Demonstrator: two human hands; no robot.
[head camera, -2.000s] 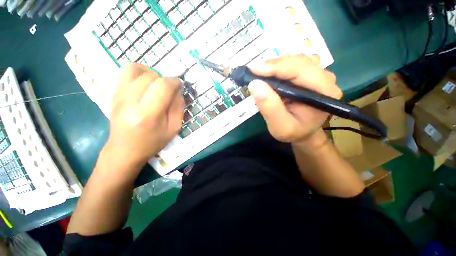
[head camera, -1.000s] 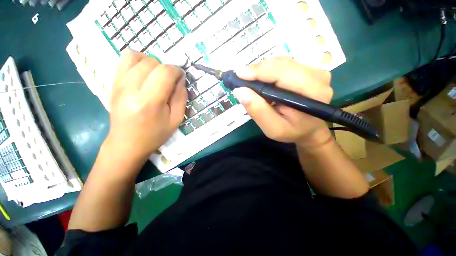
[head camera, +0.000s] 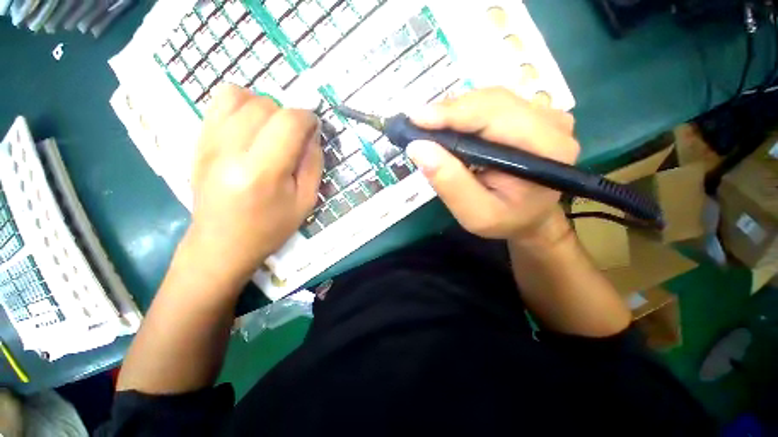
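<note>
A white carrier tray with green PCB panels lies tilted on the bench. My right hand holds the black soldering iron like a pen. Its thin tip points left over the panel, just right of my left fingers; whether it touches cannot be told. My left hand is closed over the left part of the panel, with a short bit of solder wire seemingly showing at the fingertips near the iron tip. The rest of the wire is too faint to follow. The left hand hides part of the panel.
A second tray pile with green panels lies at the left. Stacked trays show at the upper left. Black equipment and cables are at the upper right. Open cardboard boxes stand on the right. A clear plastic bag hangs below the bench edge.
The iron tip moved left to my left fingertips a second ago and is now slightly farther right of them. The view shifted slightly. Both hands keep their grips.
</note>
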